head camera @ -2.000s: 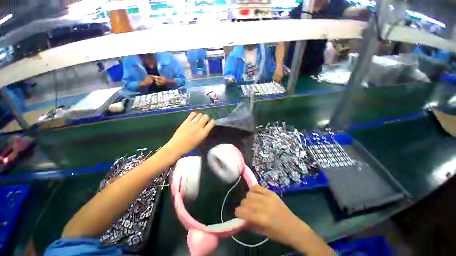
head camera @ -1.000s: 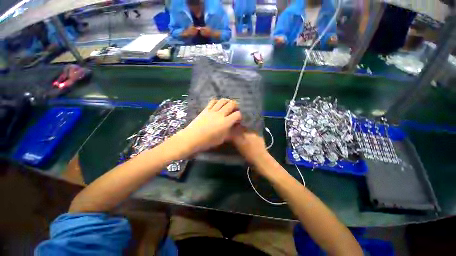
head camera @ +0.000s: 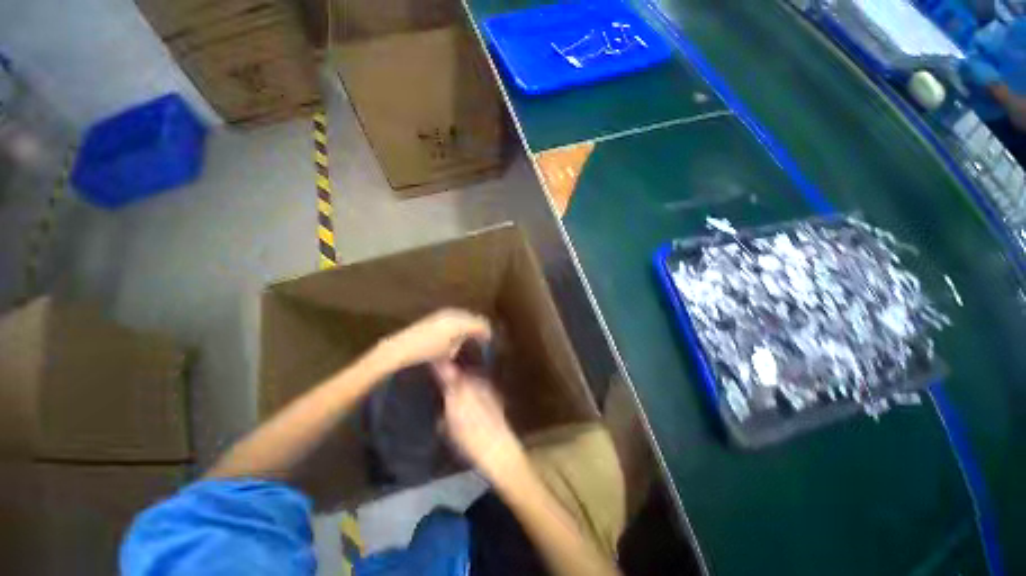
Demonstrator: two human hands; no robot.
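A dark grey bag [head camera: 405,430] hangs inside an open brown carton [head camera: 549,338] on the floor, left of the bench. My left hand [head camera: 441,335] and my right hand [head camera: 473,414] are close together over the carton, closed around the upper part of the bag. The hands are blurred, so the fingers are hard to make out. The bag's contents are hidden, and no pink headphones show.
A heap of small wired circuit boards [head camera: 810,315] lies in a blue-edged tray on the green bench [head camera: 664,214]. A blue tray [head camera: 523,56] with a few wires is farther up. Other cartons [head camera: 422,107] and a blue bin [head camera: 141,152] stand on the floor. A blue-sleeved person [head camera: 1001,73] is at upper right.
The view has swung left from the bench to the floor carton. My hands and the dark bag have moved from above the bench to the carton. The pink headphones, visible earliest, are out of sight.
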